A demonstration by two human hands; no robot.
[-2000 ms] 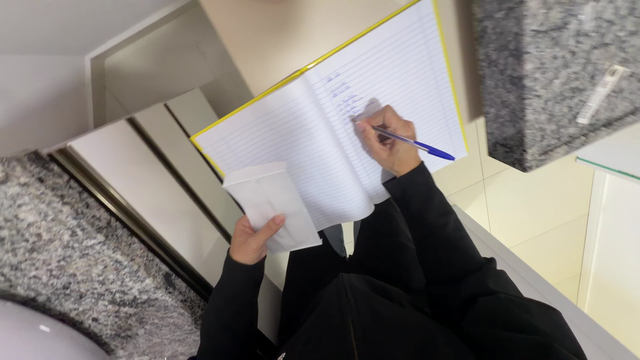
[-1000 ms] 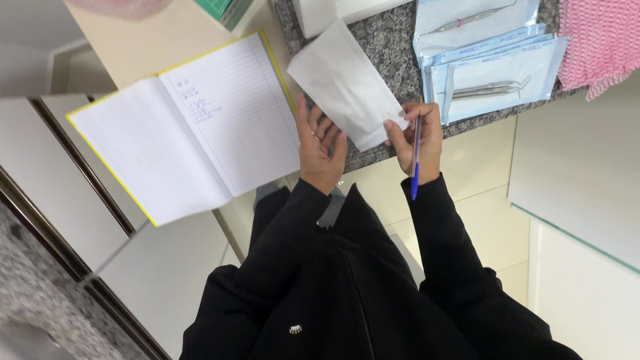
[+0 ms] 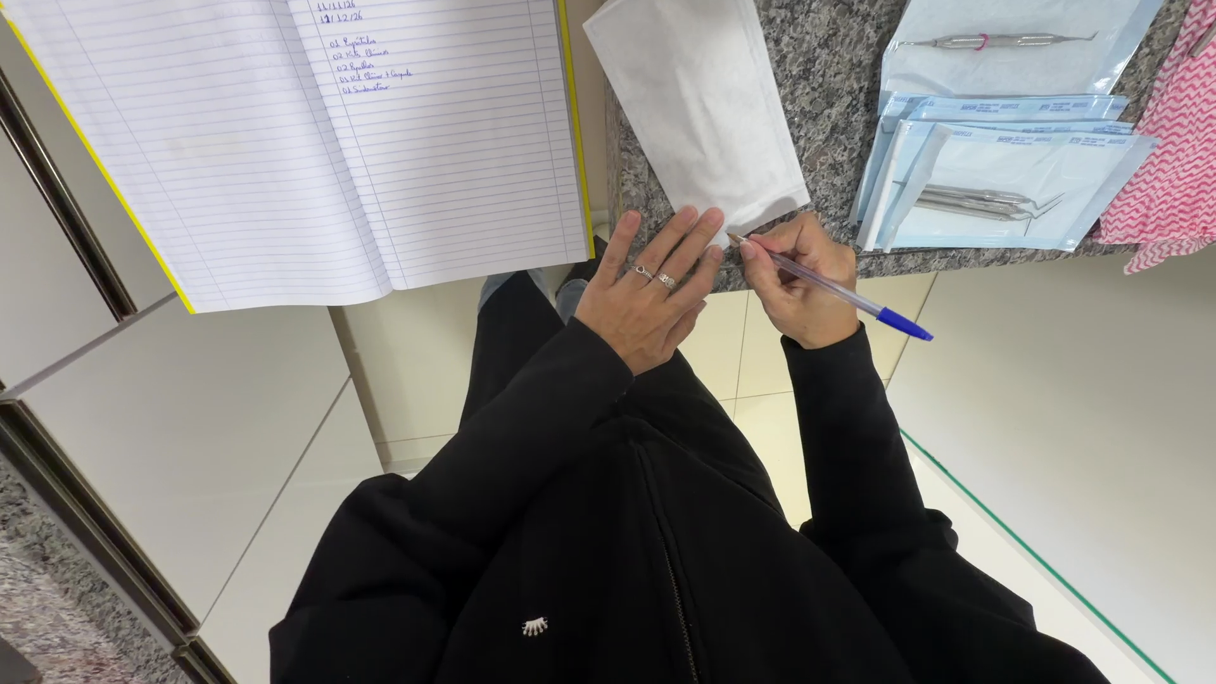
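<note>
A white paper pouch [image 3: 708, 104] lies on the grey granite counter, its near end at the counter's front edge. My left hand [image 3: 655, 290], with two rings, rests with fingers spread on that near end. In my right hand [image 3: 806, 280] is a ballpoint pen [image 3: 836, 287] with a blue cap on its back end; its tip is at the pouch, just right of my left fingertips. An open lined notebook [image 3: 456, 161] with yellow cover edges and some blue handwriting lies to the left.
Right of the pouch, several blue-edged sterilization pouches [image 3: 1026, 157] with metal dental instruments lie on the granite counter [image 3: 836, 57]. A pink and white zigzag cloth [image 3: 1173, 161] is at the far right. White cabinet fronts [image 3: 190, 427] stand at the left.
My right hand was writing in the notebook two seconds ago; its pen is now at the white pouch. The pouch, earlier in my left hand, then between both hands, now lies on the counter. The view has shifted.
</note>
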